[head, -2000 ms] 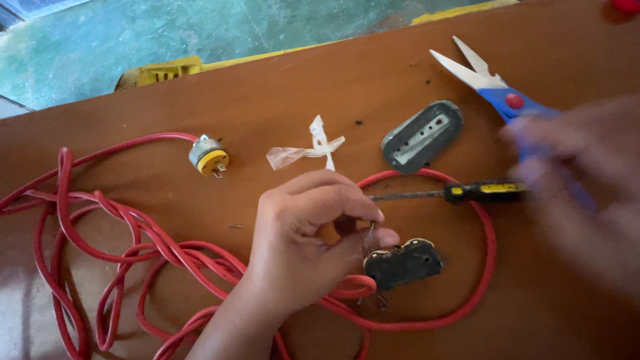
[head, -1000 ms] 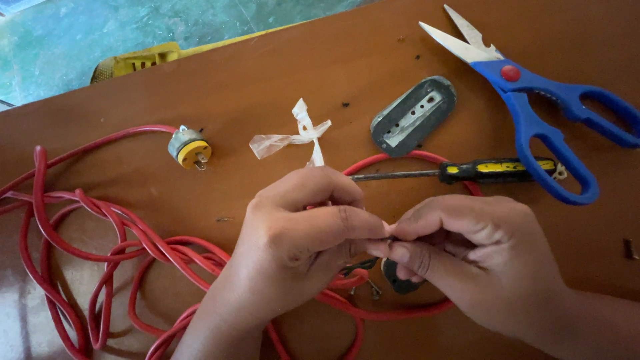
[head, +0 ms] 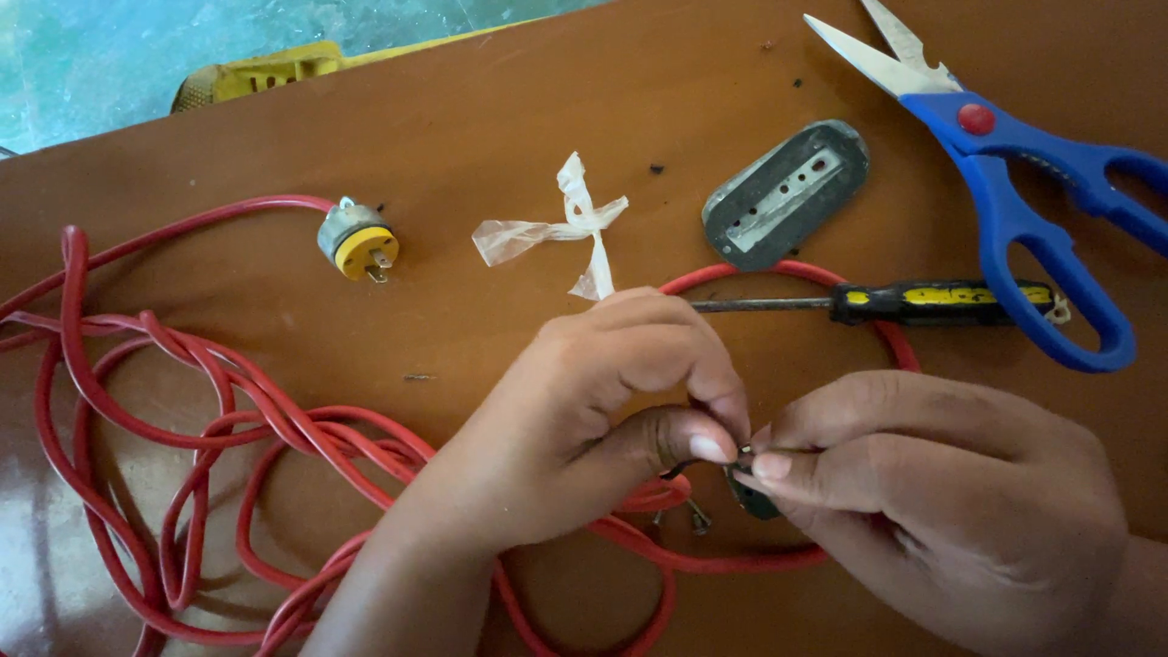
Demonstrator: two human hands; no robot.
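My left hand pinches a thin dark wire between thumb and forefinger. Touching it at the fingertips, my right hand pinches the wire's end, where a small bright bit shows. Beneath the fingertips lies a black oval outlet part, mostly hidden. Red electrical cord loops around under both hands, and small screws rest by it. At the cord's other visible end is a yellow-faced plug with metal prongs. Above my hands lie a grey oval cover and a screwdriver with a black and yellow handle.
Blue-handled scissors lie open at the upper right, one handle loop over the screwdriver's handle. A knotted strip of clear plastic lies above my left hand. Tangled red cord covers the table's left side. Beyond the wooden table's far edge shows a yellow object.
My right hand has come from beside the scissors to my left fingertips. The scissors, partly covered by that hand two seconds ago, now lie uncovered.
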